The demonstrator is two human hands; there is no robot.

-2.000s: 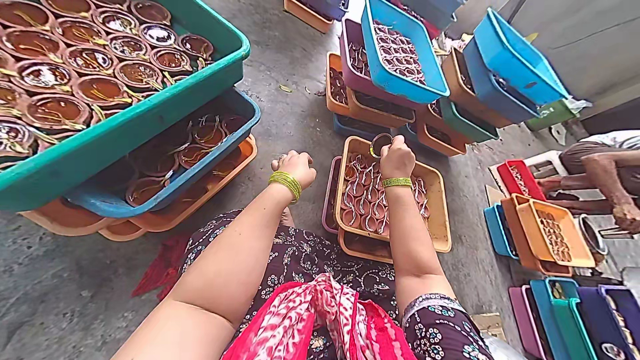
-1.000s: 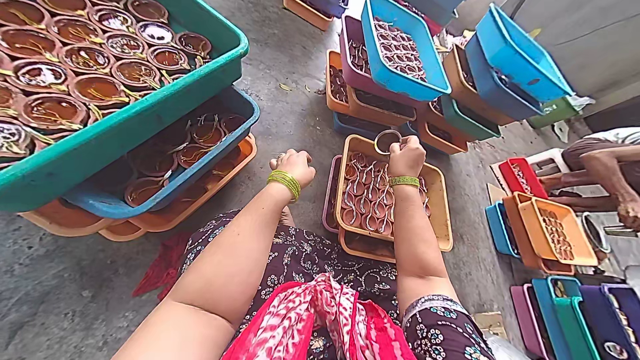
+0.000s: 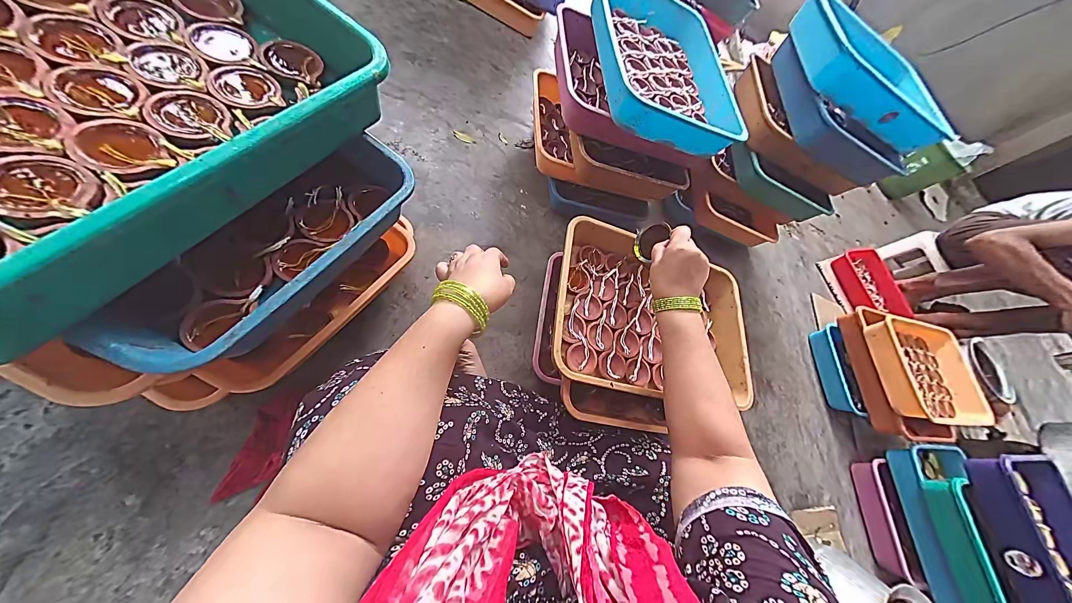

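Note:
My right hand point(image 3: 680, 266) grips a small dark round cup point(image 3: 650, 242) above the far part of a yellow-orange plastic tray point(image 3: 731, 314). In that tray stand rows of small clay lamps point(image 3: 615, 316) with white wicks; those at the far left corner look darker and wet. My left hand point(image 3: 476, 275) is loosely curled over the floor, between the tray and the stack at left; whether its fingers hold anything cannot be told. At upper left, a green tray point(image 3: 251, 172) carries clay lamps filled with amber liquid, their wicks lying in it.
Below the green tray are a blue tray point(image 3: 285, 322) and orange trays point(image 3: 335, 314). Stacked trays of lamps, topped by a light-blue tray point(image 3: 674, 138), stand ahead. At right, a person's arms point(image 3: 1017, 264) are near a red tray point(image 3: 871, 283) and more stacks. Concrete floor point(image 3: 469, 100) lies between.
My right hand has moved the dark cup slightly from its place two seconds ago, staying over the tray's far side. The cup's tilt has changed. My left hand has hardly moved.

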